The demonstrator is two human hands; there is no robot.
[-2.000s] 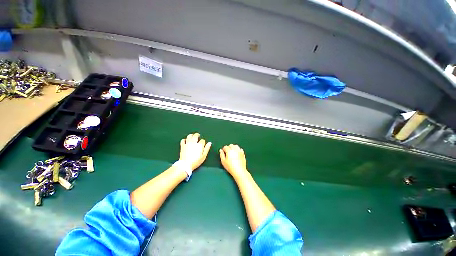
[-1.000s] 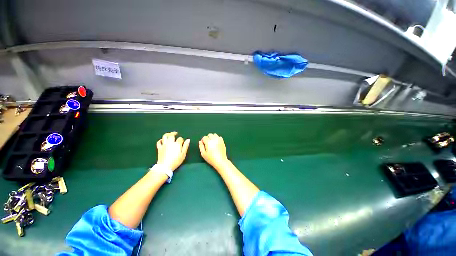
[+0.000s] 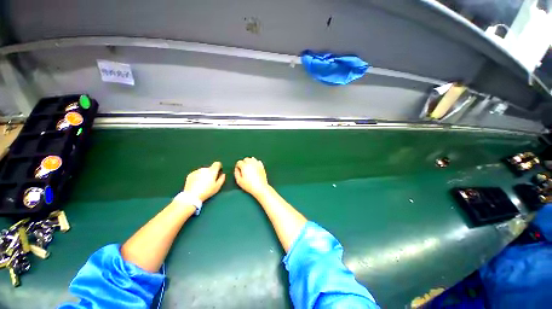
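My left hand (image 3: 204, 182) rests palm down on the green belt surface (image 3: 224, 241), with a pale band on the wrist. My right hand (image 3: 251, 175) rests beside it, a small gap between them, its fingers bent. No object shows in either hand, but the palms and fingertips are hidden. At the far left, a black compartment tray (image 3: 59, 134) holds silvery fittings and round discs in green, orange and blue. A small heap of metal clasps with gold-coloured bars (image 3: 27, 242) lies in front of that tray, well away from my hands.
Another black tray (image 3: 486, 205) lies at right, with more shiny parts (image 3: 523, 161) behind it. A small shiny part (image 3: 442, 162) sits alone. A blue cloth (image 3: 335, 67) hangs on the grey rail. A person's blue sleeve (image 3: 520, 271) shows at the lower right.
The view has swung right, so the left tray and heap sit farther left. My left hand's fingers look more gathered. The tray discs show different colours. Both hands stay on the belt.
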